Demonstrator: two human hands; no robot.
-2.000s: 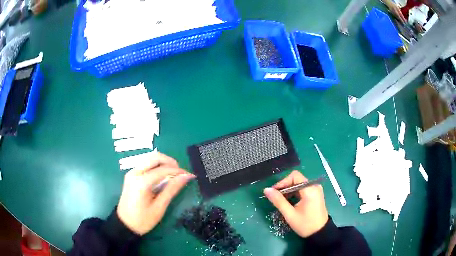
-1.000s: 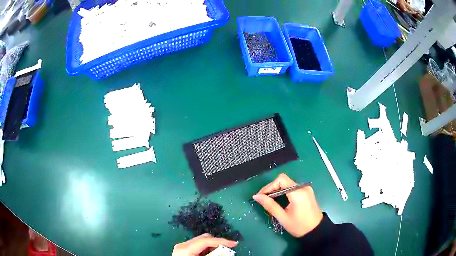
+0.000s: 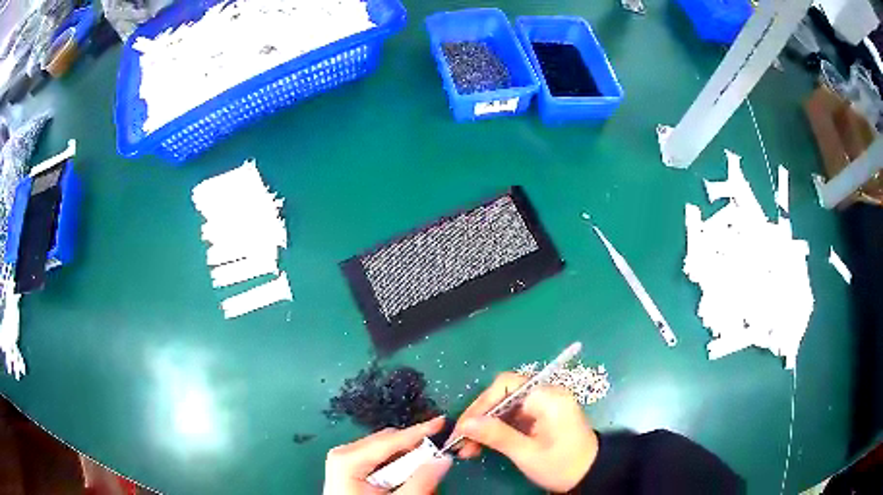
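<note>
My left hand (image 3: 380,462), cut off by the bottom edge, holds a small white strip (image 3: 405,466) between thumb and fingers. My right hand (image 3: 534,433) grips slim silver tweezers (image 3: 531,387), whose tip is at the right end of the strip; whether the tip holds a part is too small to tell. A dark heap of small black parts (image 3: 383,394) lies just beyond my left hand. A pale heap of small silvery parts (image 3: 581,383) lies beyond my right hand. The black tray (image 3: 455,261) with a grey dotted block lies farther back, centre.
Spare tweezers (image 3: 634,285) lie right of the tray. A stack of white strips (image 3: 242,224) is at left, a loose pile (image 3: 750,280) at right by a metal post (image 3: 731,92). A blue basket (image 3: 261,108) and two blue bins (image 3: 490,104) (image 3: 581,108) stand behind; a side blue bin (image 3: 68,218) stands far left.
My left hand has moved down and right, from beside the tray to the bottom centre. My right hand has moved down and left, bringing the tweezers to the strip. The view has shifted.
</note>
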